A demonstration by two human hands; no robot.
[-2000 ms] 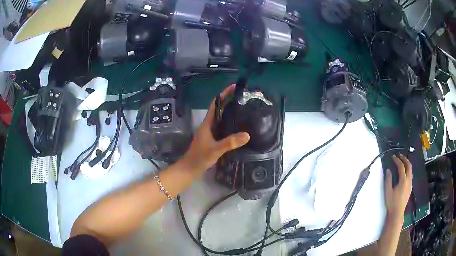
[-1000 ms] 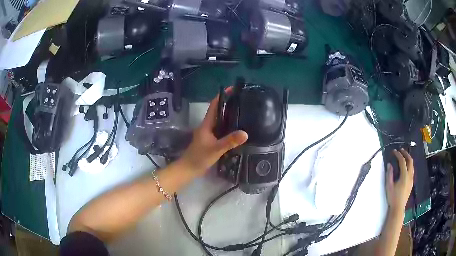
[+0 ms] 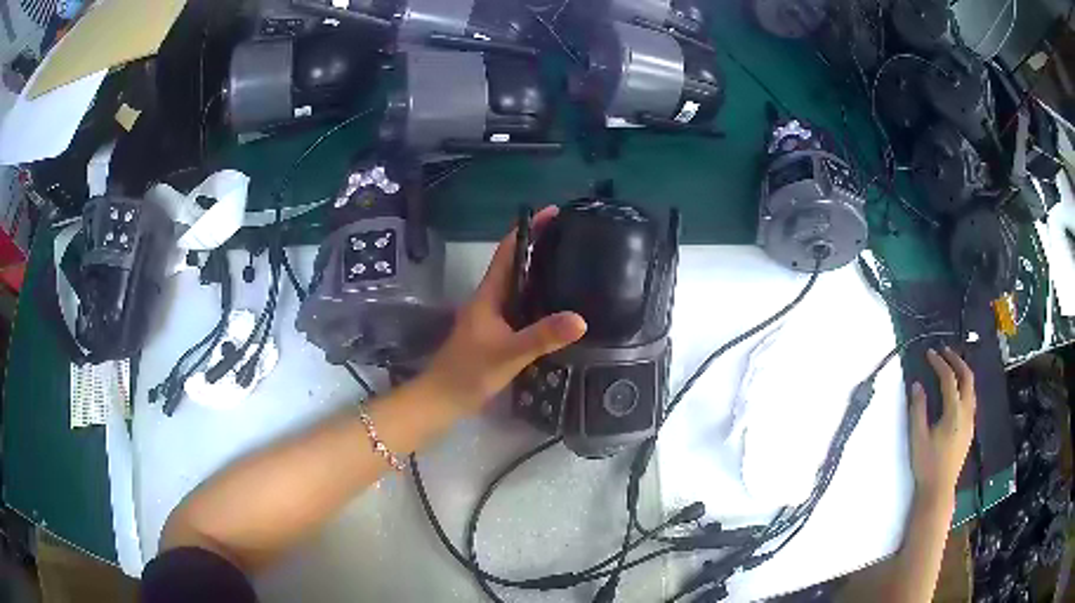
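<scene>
A black PTZ dome camera (image 3: 601,277) stands upright on the white work sheet in the middle, its glossy ball head above a square lower lens module (image 3: 618,398). Thin antennas rise at its sides. My left hand (image 3: 501,336) grips the camera's left side, thumb across the front of the ball and the other fingers partly hidden behind. My right hand (image 3: 941,412) lies palm down at the right on a small dark object, perhaps a computer mouse, on a black pad (image 3: 984,412). Black cables with connectors (image 3: 696,539) loop below the camera.
Another camera with four LEDs (image 3: 371,277) stands left of my left hand; one more (image 3: 116,271) is at the far left with white wrap (image 3: 218,210). A cabled camera (image 3: 813,212) stands back right. Grey cylindrical cameras (image 3: 442,97) lie at the back, and round black housings (image 3: 981,247) line the right.
The ball head has turned, so the LED cluster at its top has gone from view and a plain glossy shell faces me. My hands have stayed in nearly the same places.
</scene>
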